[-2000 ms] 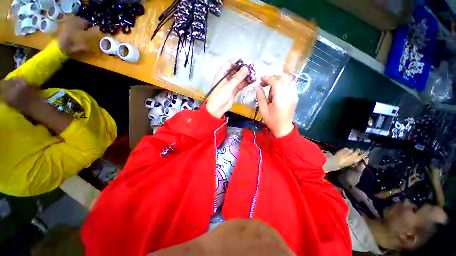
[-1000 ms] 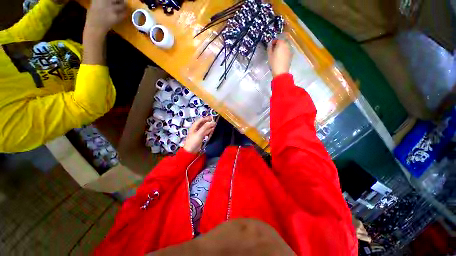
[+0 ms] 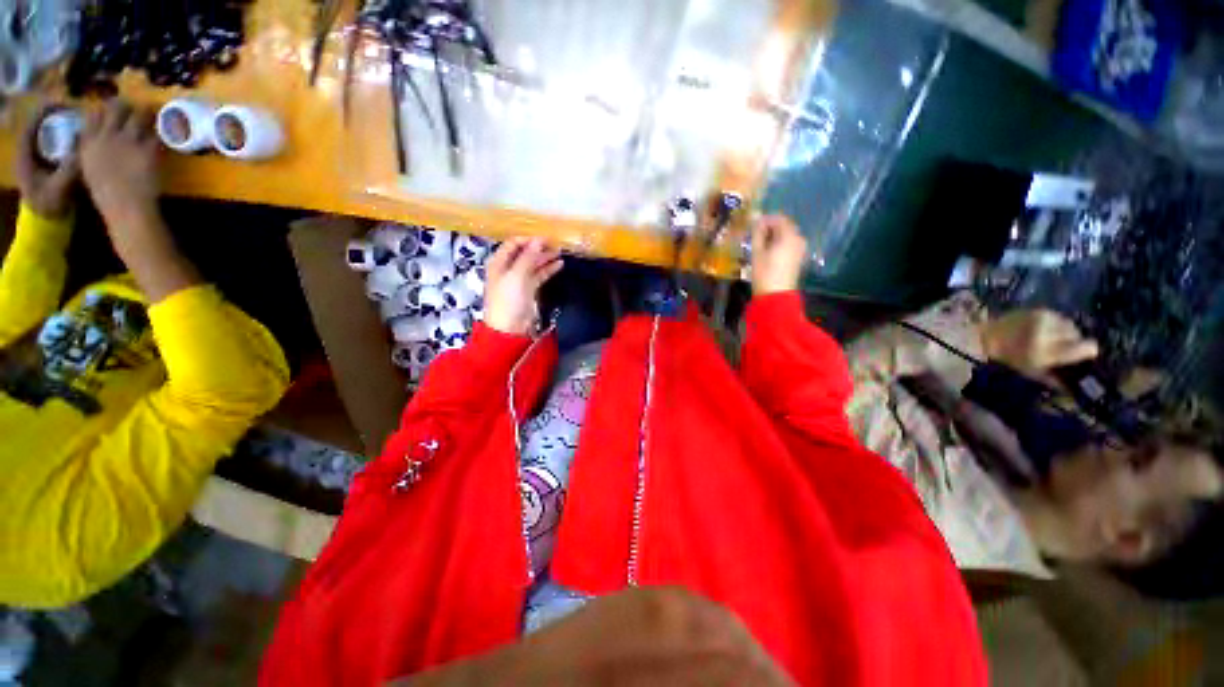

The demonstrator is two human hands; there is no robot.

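Observation:
Two small black-and-white head pieces with dark straps (image 3: 682, 212) lie at the near edge of the orange-yellow board (image 3: 537, 226), their straps hanging over the edge. My right hand (image 3: 777, 252) is just right of them at the board's edge, fingers bent; whether it holds anything is too blurred to tell. My left hand (image 3: 518, 279) is at the board's edge beside the open carton, fingers slightly apart, with nothing visible in it. A pile of dark strap assemblies (image 3: 410, 47) lies at the back on the clear plastic sheet (image 3: 591, 121).
An open carton (image 3: 329, 309) of white parts with dark centres (image 3: 427, 289) stands left of my lap. A worker in yellow (image 3: 175, 389) handles a white sleeve near two others (image 3: 246, 132). Another person in beige (image 3: 940, 430) sits right. A blue bin (image 3: 1114, 54) is far right.
My right hand has come back from the strap pile to the board's near edge, where two head pieces now lie. My left hand stays low by the carton. The view has turned.

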